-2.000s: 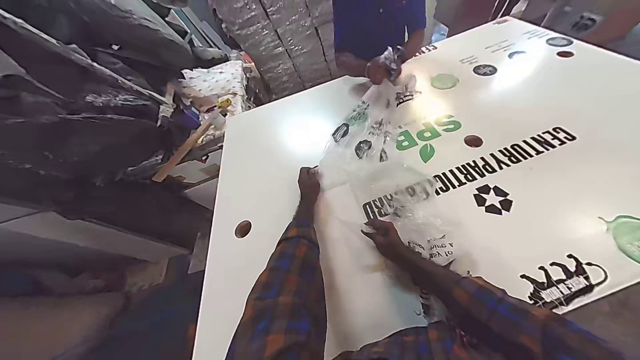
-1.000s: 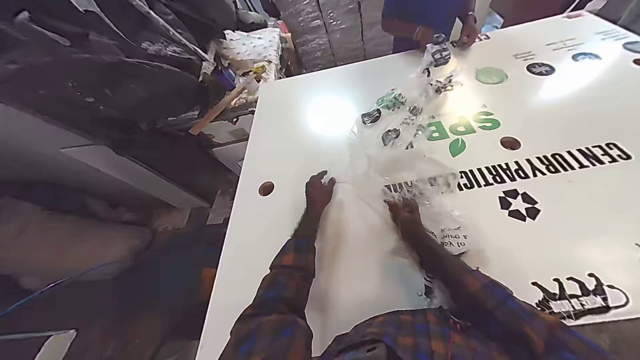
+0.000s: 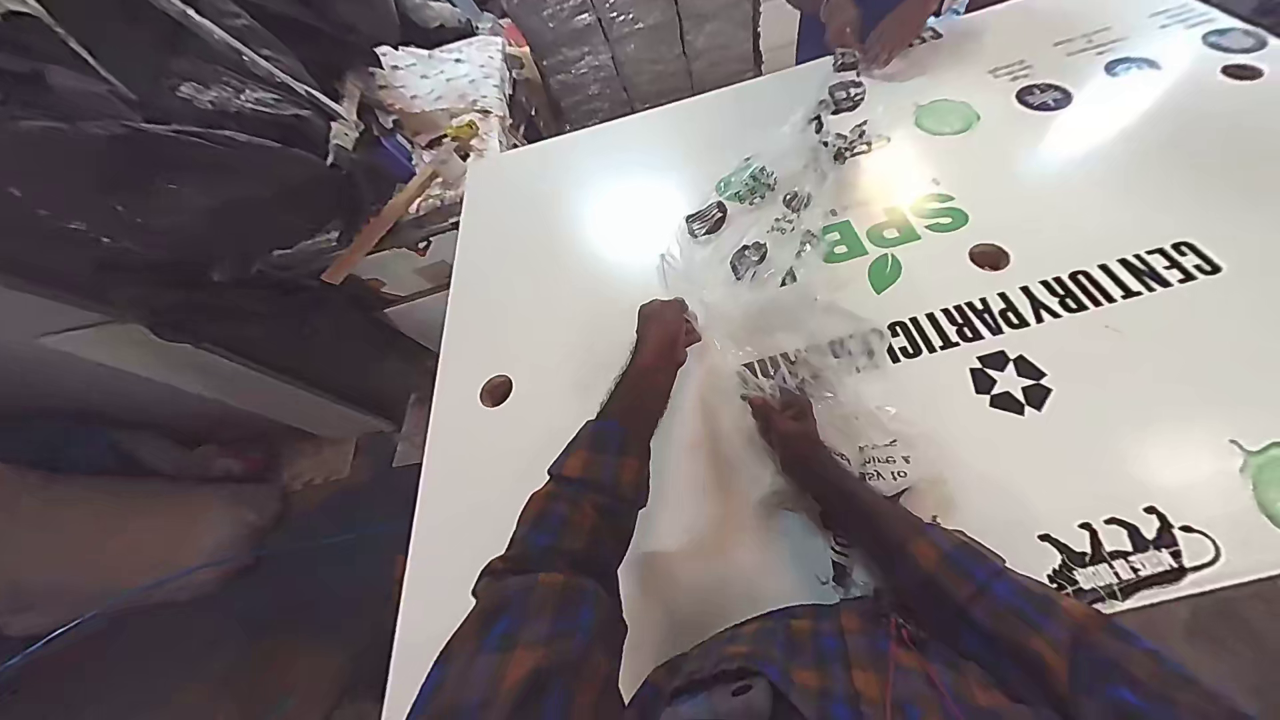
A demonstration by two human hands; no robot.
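Note:
A printed clear plastic film point(image 3: 740, 270) lies bunched and creased across a white board point(image 3: 540, 250) that bears green and black printing. My left hand point(image 3: 665, 335) grips the film's left edge with fingers closed. To its right and a little nearer to me, my right hand point(image 3: 788, 425) pinches a gathered part of the same film. At the far end of the film are the hands of a co-worker point(image 3: 870, 30), close to its far tip; their exact hold is unclear. Part of the film nearest me is hidden behind my right forearm.
Round holes pierce the board, one near its left edge point(image 3: 496, 391). Beyond the far left corner are a wooden strip point(image 3: 385, 225), a patterned white bundle point(image 3: 445, 85) and dark sheeting point(image 3: 180, 190). Grey wrapped stacks point(image 3: 640, 50) stand behind the board.
My left hand, open-fingered on the film one second ago, is now closed on it. The far part of the film has come down lower toward the board since two seconds ago.

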